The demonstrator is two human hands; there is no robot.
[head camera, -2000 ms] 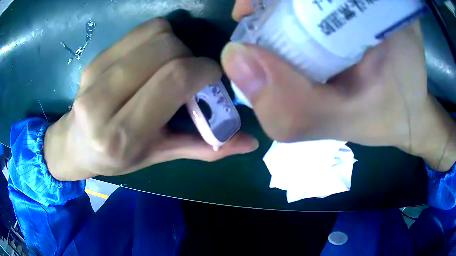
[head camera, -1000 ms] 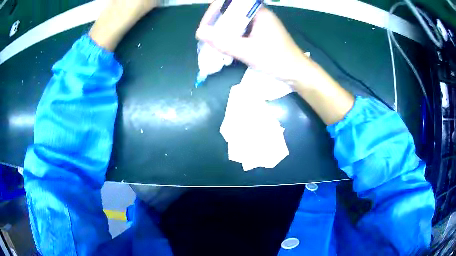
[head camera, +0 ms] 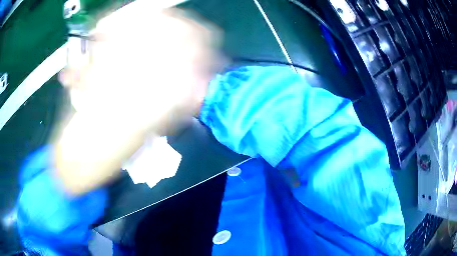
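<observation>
My left hand [head camera: 100, 135] and my right hand [head camera: 155, 55] meet or overlap at the upper left as one overexposed, blurred shape. Their fingers and anything in them cannot be made out. A green fitting [head camera: 78, 21] above a pale, tube-like part [head camera: 78, 49] shows at the left side of this blur; whether a hand holds it is unclear. Wiping paper [head camera: 153, 161] lies below my hands, partly covered by them. No plastic housing can be made out.
The dark green bench [head camera: 200, 162] has a pale far edge [head camera: 32, 82] at the left. A thin pale hose [head camera: 273, 32] crosses its top. A dark, quilted-looking surface [head camera: 388, 62] stands at the right, with a white panel [head camera: 426, 175] beyond.
The view has swung right. My left hand has come down from the far edge to my right hand. The syringe, clear in my right hand before, is lost in glare.
</observation>
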